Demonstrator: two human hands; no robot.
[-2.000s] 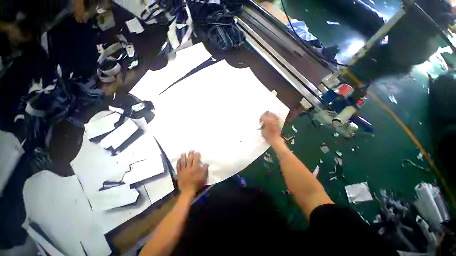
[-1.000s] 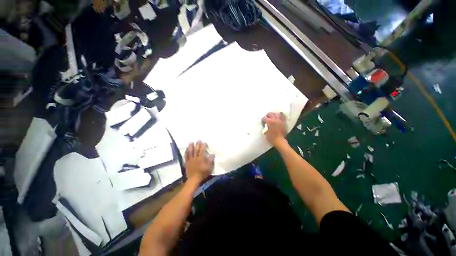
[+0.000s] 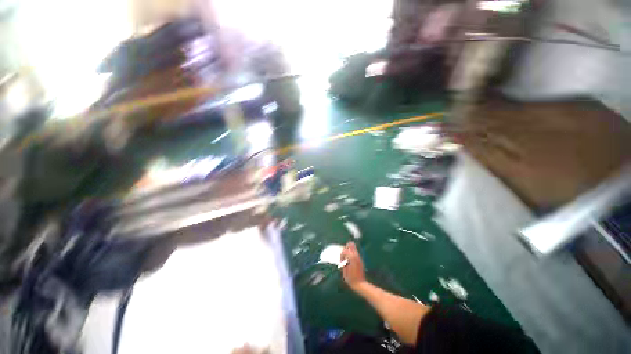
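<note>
The large body panel stack (image 3: 207, 290), bright white on top, lies on the dark table at the lower left. My right hand (image 3: 353, 267) is raised right of the stack, over the green floor and not touching the stack. Its fingers are closed around a small white piece (image 3: 343, 263). A larger white patch (image 3: 331, 255) shows beside the fingers; I cannot tell whether it is held or lies on the floor. My left hand (image 3: 250, 349) shows only as a blurred bit at the bottom edge, on the stack; its fingers cannot be made out.
A metal rail (image 3: 214, 213) with a red-and-blue fitting (image 3: 278, 178) runs behind the stack. Scraps and a white square (image 3: 387, 198) lie on the green floor (image 3: 373, 166). At right stands another brown table (image 3: 546, 142) with a pale sheet (image 3: 477, 221) along its side. Dark cloth is blurred at left.
The view has swung right, blurring much of the picture. My right hand has left the stack and is now out over the floor. My left hand has dropped almost out of view.
</note>
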